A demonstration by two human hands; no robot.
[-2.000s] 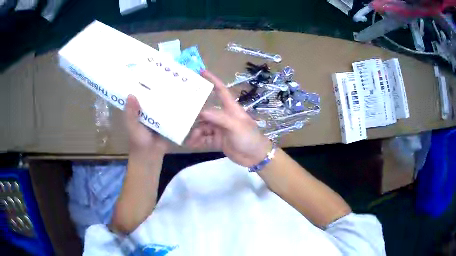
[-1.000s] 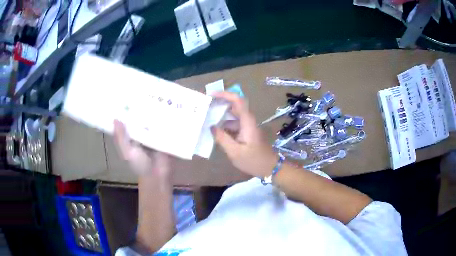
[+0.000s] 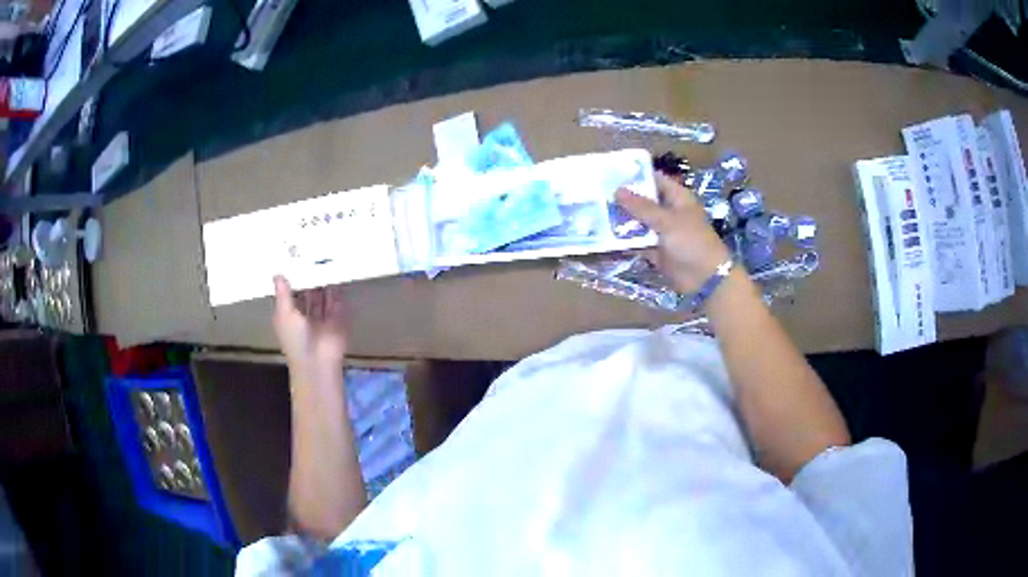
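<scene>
The white retail box (image 3: 295,242) lies over the cardboard-covered bench, its right end open. The white inner tray (image 3: 586,203) sticks out of that end to the right, with a light-blue paper (image 3: 510,216) on it. My right hand (image 3: 682,239) grips the tray's right end. My left hand (image 3: 311,320) is at the box's lower edge, fingers at the edge; the thumb side is partly hidden. More light-blue and white inserts (image 3: 457,140) lie just behind the tray.
Clear-bagged parts and black cables (image 3: 750,214) lie in a pile right of the tray. Finished boxes (image 3: 896,254) overlap at the right. White boxes (image 3: 446,16) sit on the green belt beyond. A blue crate (image 3: 169,445) and an open carton (image 3: 242,423) are below left.
The box has come down towards the bench and levelled. Its end is open with the tray drawn out to the right. My right hand has moved right with the tray end.
</scene>
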